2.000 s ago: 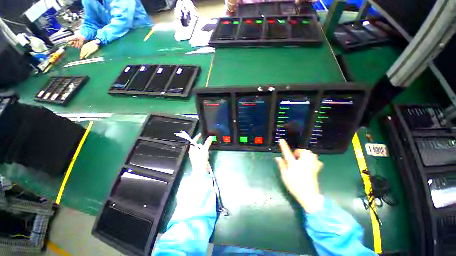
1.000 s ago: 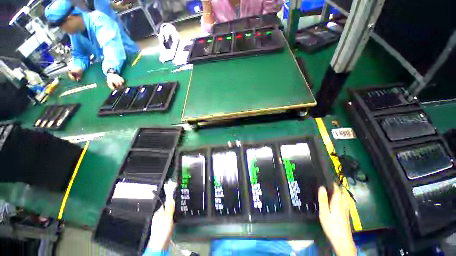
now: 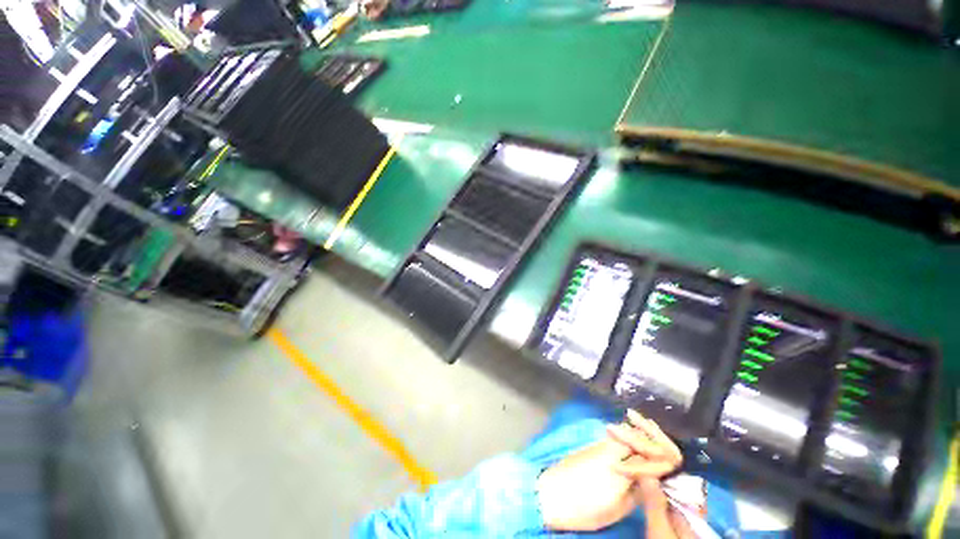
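A black phone tray (image 3: 630, 328) lies flat at the bench's front edge. Its four smartphones (image 3: 779, 384) show green and white text lists on black, with glare. My left hand (image 3: 595, 486) is just in front of the tray's front edge, its fingers bent against my right hand (image 3: 655, 514). My right hand is mostly hidden and cut off by the bottom edge. A thin white lead or plug (image 3: 690, 500) shows at the fingers. Which hand grips it is unclear.
Another tray (image 3: 530, 251) of dark phones lies slanted to the left. A black tray stack (image 3: 305, 132) stands behind it. A raised green board (image 3: 779, 95) is at the back right. Racks (image 3: 79, 200) and grey floor (image 3: 253, 421) are at left.
My view has swung left and down. My hands have left the tray's sides and come together in front of it. The tray, earlier tilted up, was laid flat.
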